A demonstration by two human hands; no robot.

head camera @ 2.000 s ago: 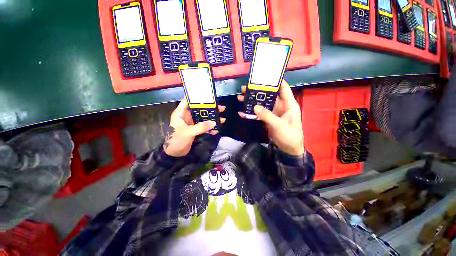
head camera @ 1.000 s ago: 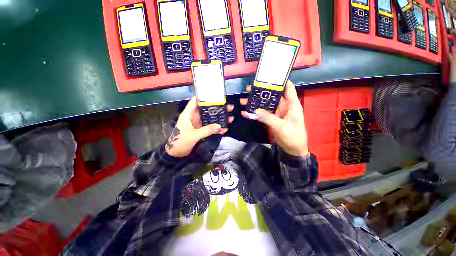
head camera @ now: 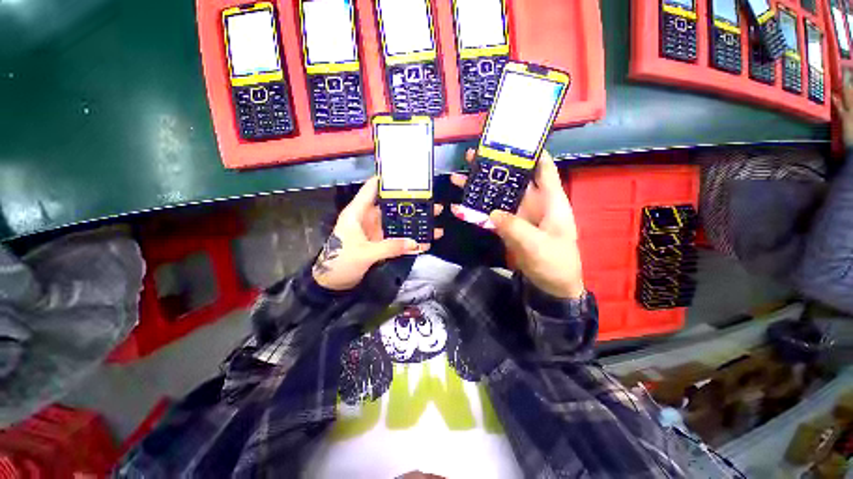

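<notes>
My left hand (head camera: pixel 360 239) holds an upright black keypad phone (head camera: pixel 405 173) with yellow trim and a lit white screen, its thumb at the bottom of the keypad. My right hand (head camera: pixel 538 229) holds a second keypad phone (head camera: pixel 514 136), tilted to the right, its thumb at the lower keys. That screen is lit white with a dark strip at the bottom. Behind them, the red-orange phone tray (head camera: pixel 556 56) holds several lit phones (head camera: pixel 254 70); a pocket at its right shows no phone. The tray's far part is cut off by the picture's top edge.
The tray lies on a green bench (head camera: pixel 103 112). A neighbouring tray (head camera: pixel 655 70) at upper right holds phones, one askew. A lower red-orange tray (head camera: pixel 608 253) holds stacked black-and-yellow parts (head camera: pixel 666 257). A person's sleeve (head camera: pixel 828 229) is at the right edge; a red stool (head camera: pixel 187 281) stands lower left.
Both held phones have shifted slightly right. The left phone has gone from tilted to upright; the right one tilts more. A dark strip now shows at the bottom of the right phone's screen.
</notes>
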